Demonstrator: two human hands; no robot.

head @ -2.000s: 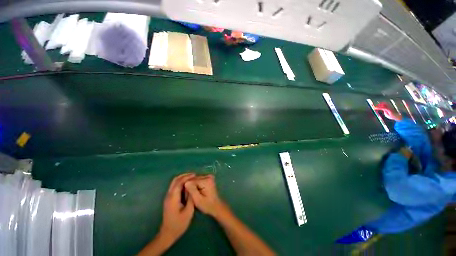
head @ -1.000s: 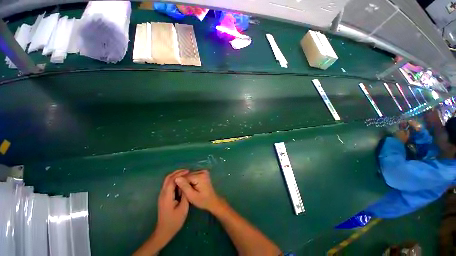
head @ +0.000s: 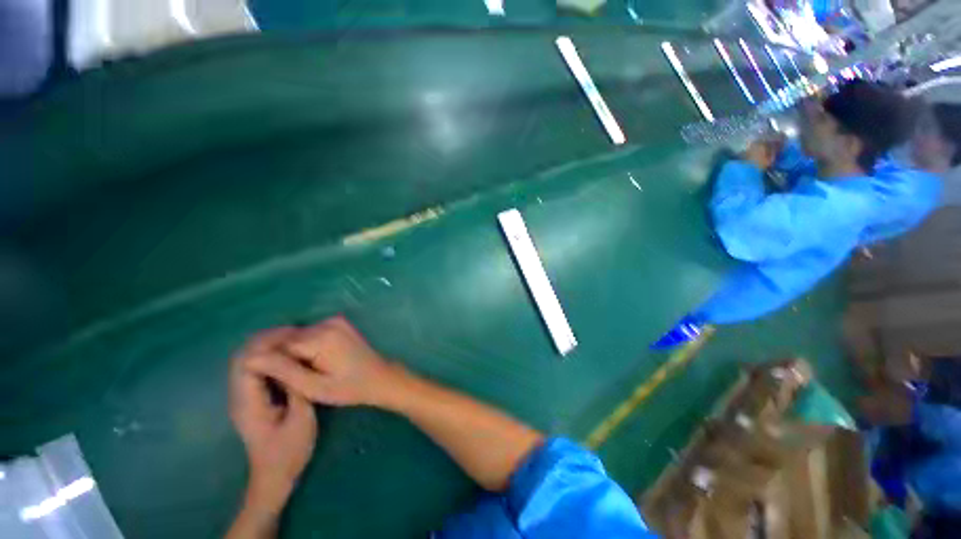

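Observation:
My left hand [head: 276,405] and my right hand [head: 335,363] are bare and clasped together over the near green bench. Their fingers are curled against each other, and no part shows in them; the inside of the clasp is hidden. A white unlit bar [head: 537,281] lies alone on the bench to the right of my hands, touched by neither. Frosted diffuser covers [head: 61,495] lie at the lower left, cut off by the picture's edge.
Beyond a seam with yellow tape [head: 392,227], the green conveyor [head: 316,116] carries spaced bars [head: 591,91]. A person in a blue smock [head: 785,226] works at the right. Brown cartons [head: 753,463] stand at the lower right. Pale strips [head: 158,26] lie at the far left.
The view has swung right and down, so the bench things sit further left and higher, and cartons now show. My hands stay clasped. The other person's head and upper body now show more.

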